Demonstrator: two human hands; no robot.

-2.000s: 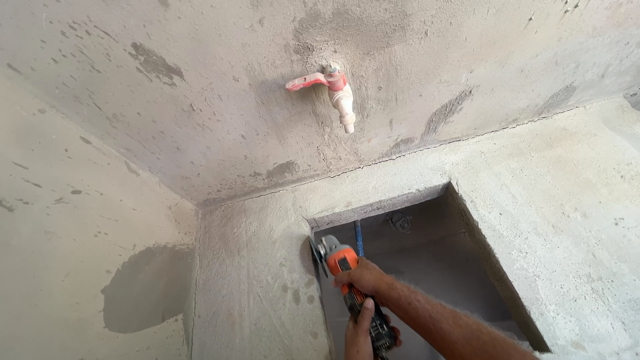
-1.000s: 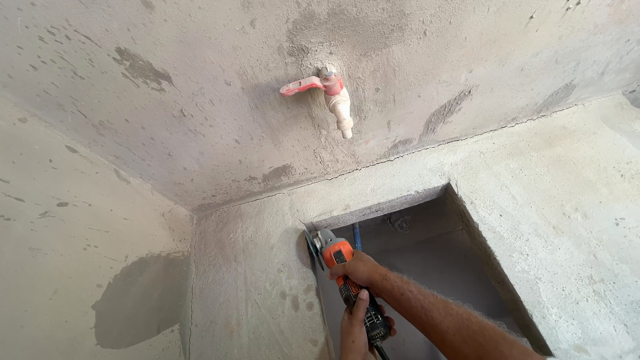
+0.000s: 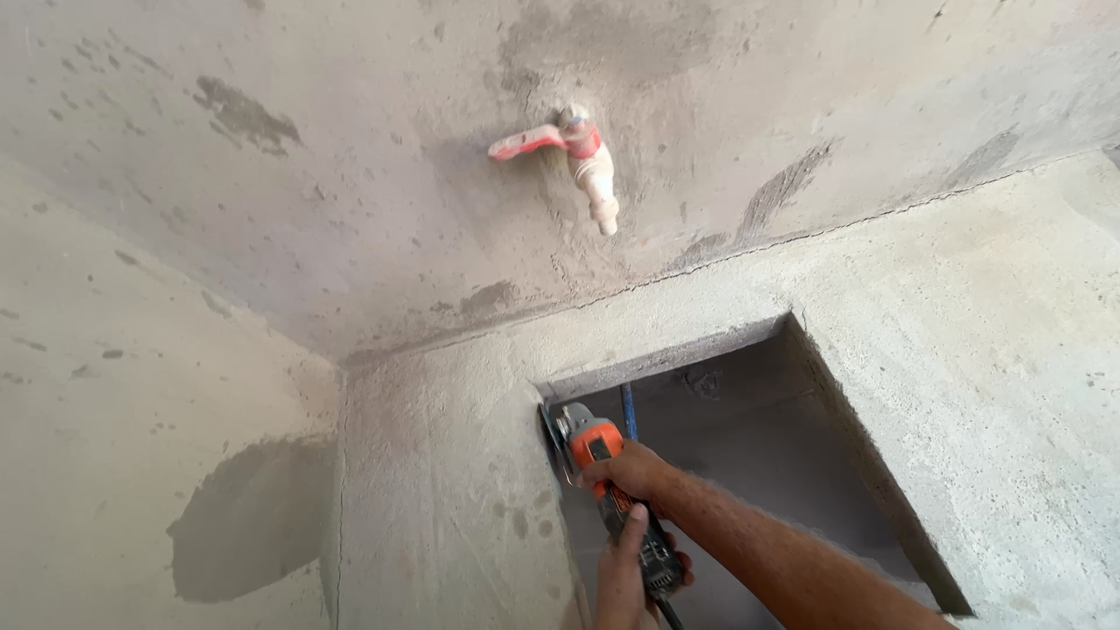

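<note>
An orange and black angle grinder (image 3: pixel 604 455) is held over the left part of a rectangular opening in a concrete slab (image 3: pixel 437 490). Its disc (image 3: pixel 556 442) stands on edge at the opening's left edge, near the upper left corner; whether it touches the concrete cannot be told. My right hand (image 3: pixel 632 470) grips the orange front of the tool, its arm coming in from the lower right. Lower down, my left hand (image 3: pixel 626 560) is wrapped round the black rear body, where a black cord (image 3: pixel 668 610) comes out.
A tap with a red lever (image 3: pixel 595 171) sticks out of the rendered wall (image 3: pixel 394 175) above the opening. A blue pipe (image 3: pixel 629 411) shows inside the opening, just behind the grinder. Another wall (image 3: pixel 114 420), with a dark patch, rises at the left. A crack runs where wall and slab meet.
Both hands keep their hold on the grinder. Since the earliest frame the grinder has shifted slightly along the opening's left edge; little else differs.
</note>
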